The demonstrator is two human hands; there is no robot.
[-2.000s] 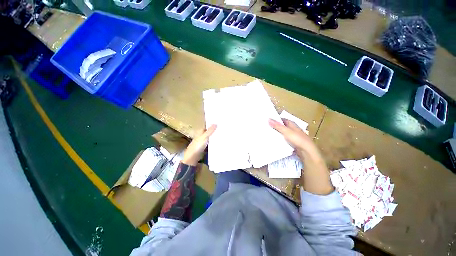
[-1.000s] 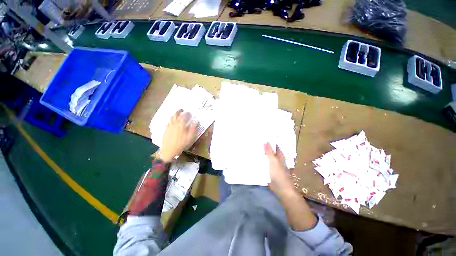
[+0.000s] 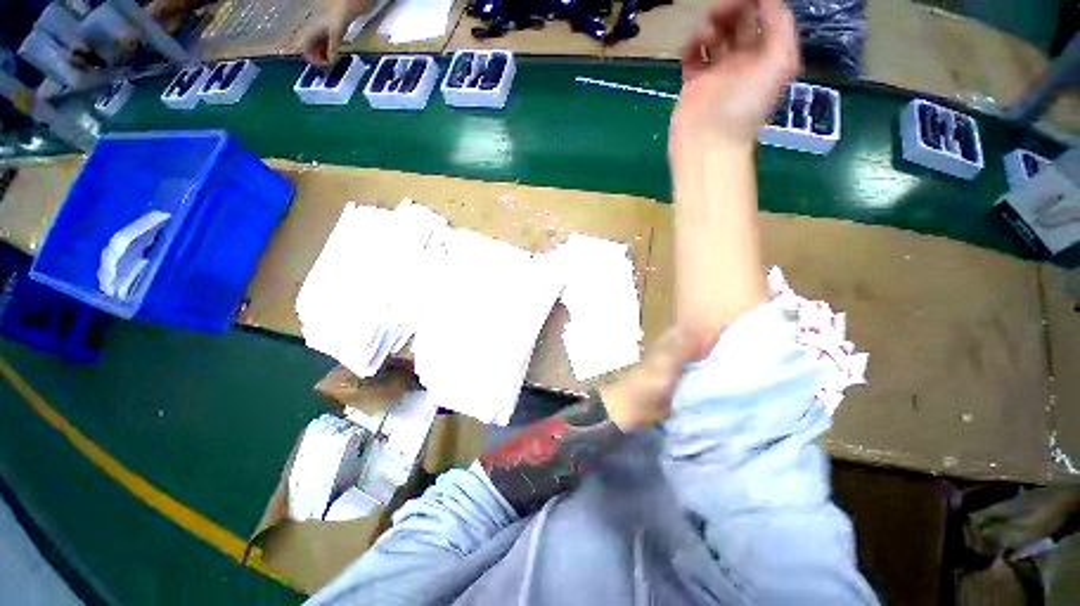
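White flat carton blanks [image 3: 474, 320] lie in overlapping stacks on the cardboard-covered bench before me. A smaller white paper pile [image 3: 602, 305] lies just right of them. My left hand [image 3: 649, 388] is at my right forearm, its fingers closed on the edge of the grey right sleeve [image 3: 740, 367], partly hidden by it. My right hand [image 3: 740, 65] is raised over the conveyor, fingers loosely curled and apart, holding nothing. A heap of small white cards with red marks [image 3: 829, 343] is partly hidden behind my right sleeve.
A blue crate [image 3: 213, 255] with white papers stands at the bench's left. White trays with black items [image 3: 479, 78] sit on the green conveyor [image 3: 557, 136]. Another person's hand [image 3: 322, 43] is over one tray. A white box [image 3: 1042, 213] is far right. An open brown carton [image 3: 314, 550] is on the floor.
Both hands have left the white sheets. The large stack from under my right hand now lies further left, against the left stack. My right arm is raised, and my left hand has crossed to its sleeve.
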